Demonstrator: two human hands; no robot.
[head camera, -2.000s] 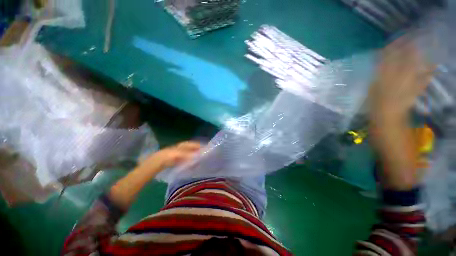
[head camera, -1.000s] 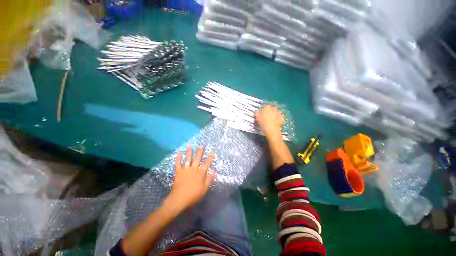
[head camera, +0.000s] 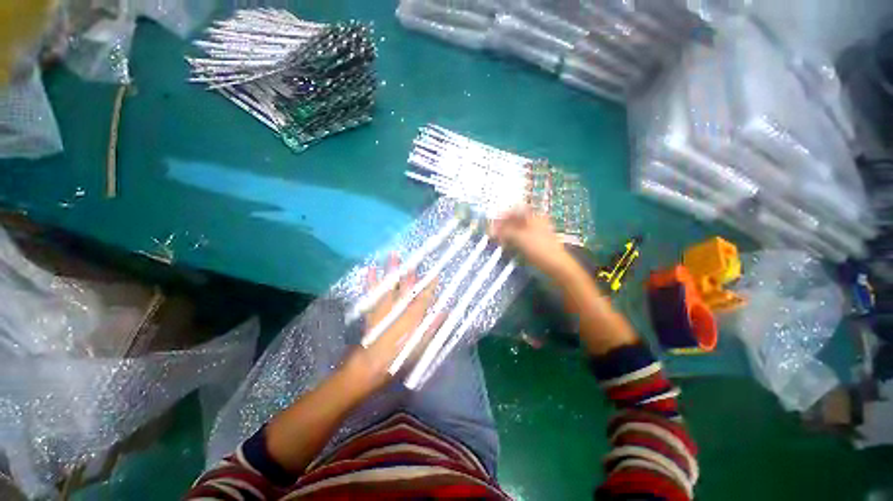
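My right hand grips several long white rods by their upper ends. The rods fan out down-left, slanting over bubble wrap and across my left hand. My left hand is flat with fingers spread, partly hidden behind the rods; no grip shows. The clear wrap runs from the bench edge over my lap. A row of similar rods, with white shafts at left and greenish ends at right, lies on the green bench just beyond my right hand. The moving rods and fingers are blurred.
A loose rod pile lies further back. Wrapped packs are stacked at back and right. A yellow-black knife, orange and dark blue ring, yellow piece and crumpled wrap lie right. More wrap is at left.
My right hand was on the green ends of the rod row; it now holds several rods over the wrap. My left hand stays over the wrap, now crossed by the rods.
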